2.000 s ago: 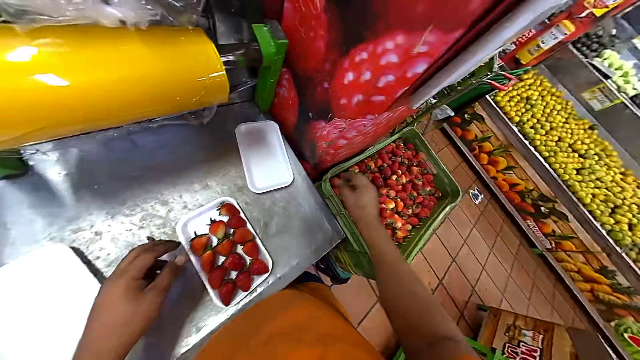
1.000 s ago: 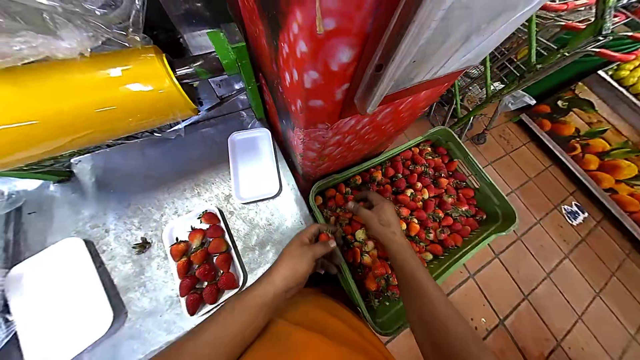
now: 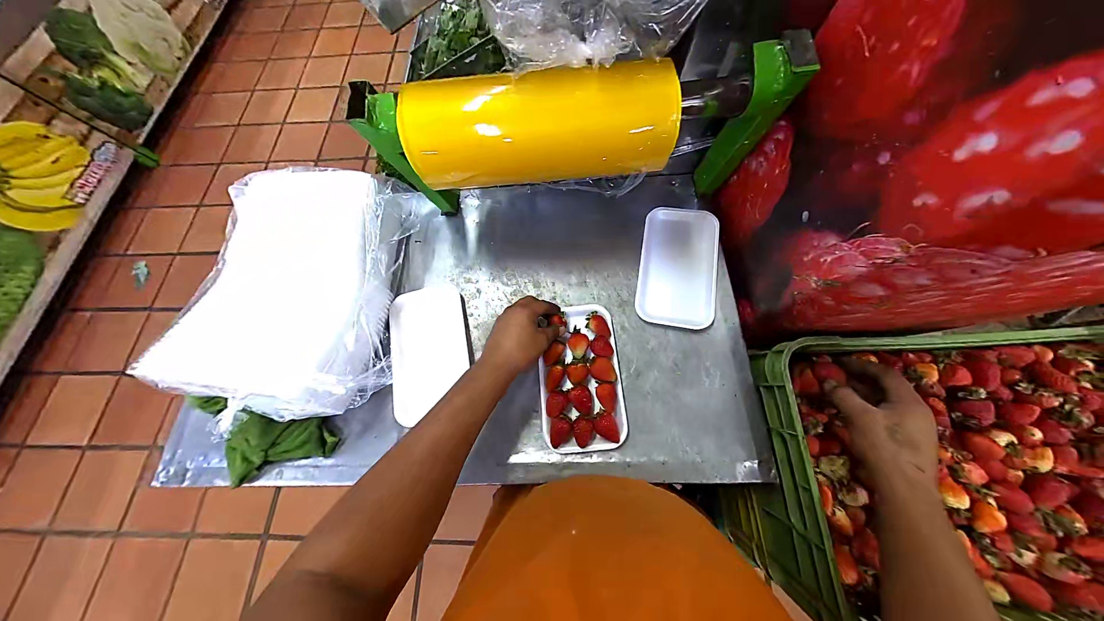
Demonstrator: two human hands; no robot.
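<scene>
My left hand [image 3: 520,335] has its fingertips on a strawberry [image 3: 558,322] at the upper left corner of a white foam tray [image 3: 624,442]. Strawberries lie in rows on this tray, which rests on a metal table [image 3: 681,397]. At the right, my right hand [image 3: 887,423] reaches into a green plastic crate [image 3: 780,483] full of loose strawberries [image 3: 1026,448]. Its thumb and fingers are around a strawberry [image 3: 828,373] near the crate's upper left corner. An empty foam tray [image 3: 678,267] lies at the table's upper right.
A yellow film roll [image 3: 539,125] sits on green brackets at the table's back. White foam trays in plastic wrap [image 3: 267,285], another white foam piece [image 3: 427,354] and a green cloth [image 3: 274,444] lie at the left. A strawberry-printed panel [image 3: 949,172] borders the right.
The view has swung left. My left hand has moved from the crate's edge to the filled tray, where the upper end now holds more strawberries. My right hand is still in the crate.
</scene>
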